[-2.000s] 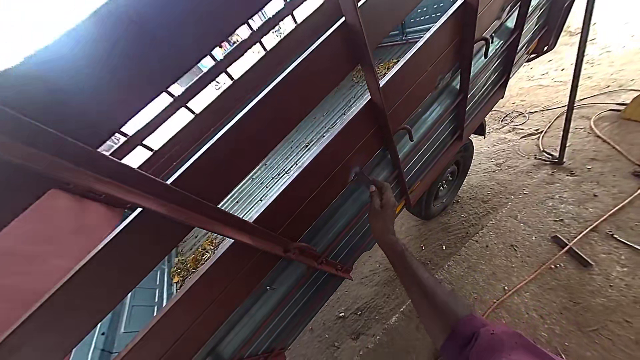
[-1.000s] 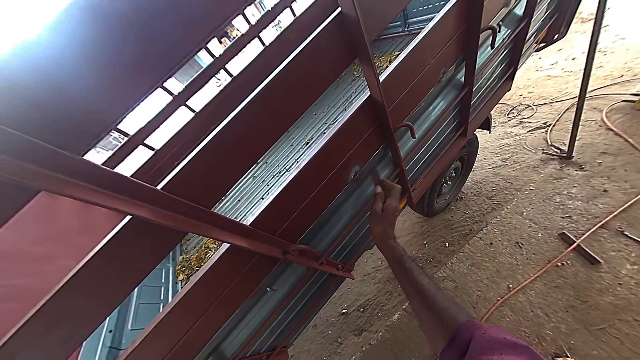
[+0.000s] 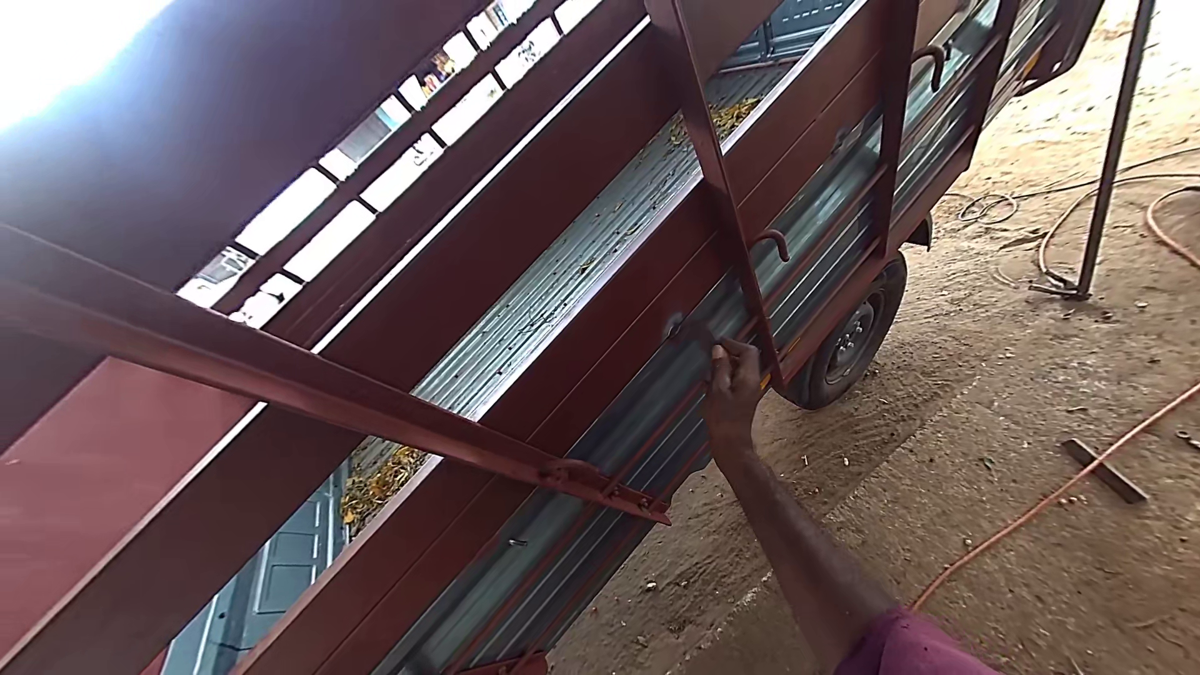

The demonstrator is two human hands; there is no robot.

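Note:
My right hand [image 3: 733, 389] reaches in from the lower right, out of a magenta sleeve [image 3: 905, 642]. Its thumb and fingers pinch a thin dark curved piece [image 3: 696, 335], whose exact kind I cannot tell. That piece lies against or very close to the outer side wall of a trailer or truck body, beside a small pale worn spot [image 3: 673, 323]. The wall has a maroon painted upper panel [image 3: 609, 356] and a ribbed bluish-grey metal lower panel [image 3: 637, 394]. A maroon upright post [image 3: 727, 216] stands just right of the hand. My left hand is not in view.
A maroon angle bar [image 3: 375, 394] crosses the foreground on the left. Curved metal hooks [image 3: 773, 242] stick out from the side wall. A wheel [image 3: 851, 337] stands below. On the dirt ground lie an orange hose [image 3: 1041, 516] and a flat metal bar [image 3: 1106, 471]; a metal pole [image 3: 1116, 150] rises behind.
The dark piece covered the worn spot two seconds ago and was to its right one second ago. Now it is close beside the spot, still in my right hand.

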